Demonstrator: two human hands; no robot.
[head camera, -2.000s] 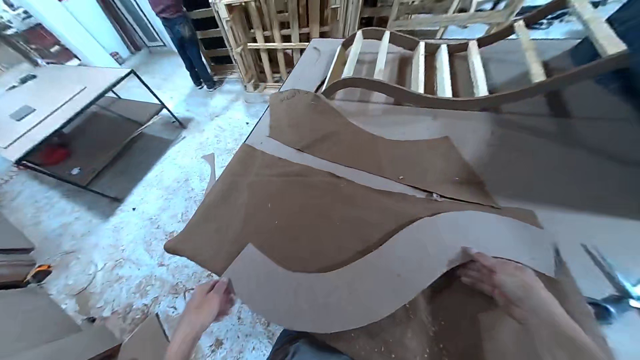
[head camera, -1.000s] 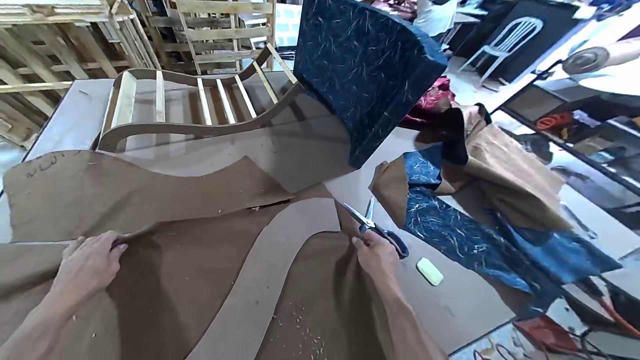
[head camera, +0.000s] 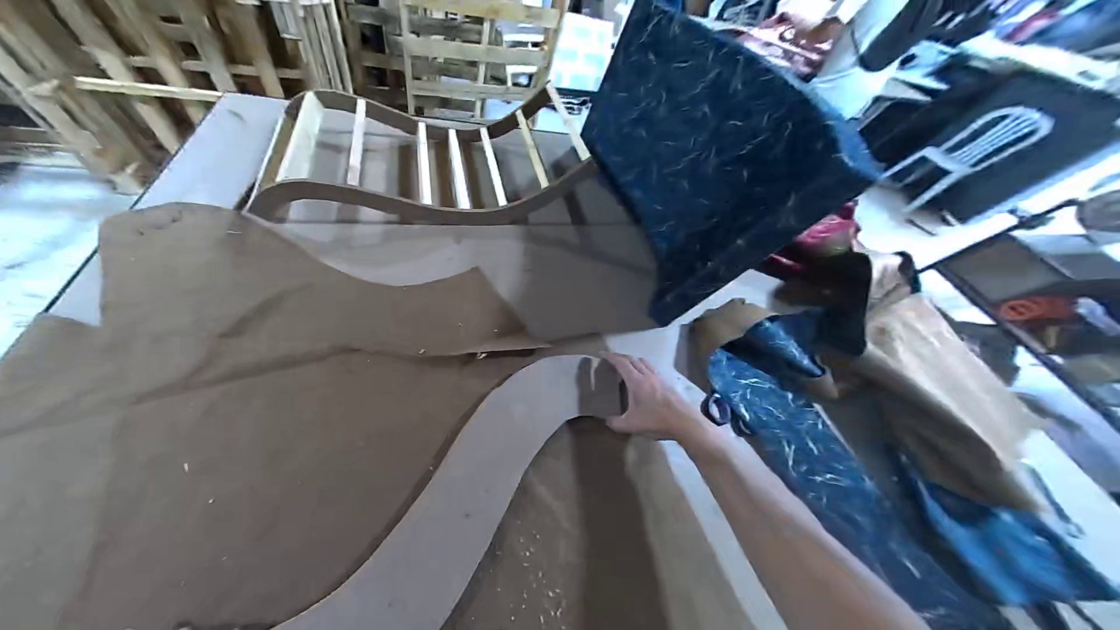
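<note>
My right hand (head camera: 646, 398) rests at the upper end of a curved, S-shaped flat template (head camera: 486, 464), its thumb and fingers on either side of that end. Beneath the template lies brown fabric (head camera: 289, 472), with small light crumbs scattered on it. A second brown fabric piece with a curved upper edge (head camera: 262, 289) lies beyond, partly folded. Scissors (head camera: 719, 409), of which mainly the dark handles show, lie to the right of my right hand, by blue patterned fabric (head camera: 814, 455). My left hand is outside the view.
A curved wooden frame with slats (head camera: 420, 210) lies at the table's far side. Right of it stands a large panel covered in blue patterned fabric (head camera: 717, 149). Brown and blue fabric scraps (head camera: 936, 394) lie at the right. Wooden pallets or slats (head camera: 175, 61) stand beyond the table.
The scissors were at my right hand one second ago; now they lie apart from it, and the hand is on the template's end. My left hand has left the view.
</note>
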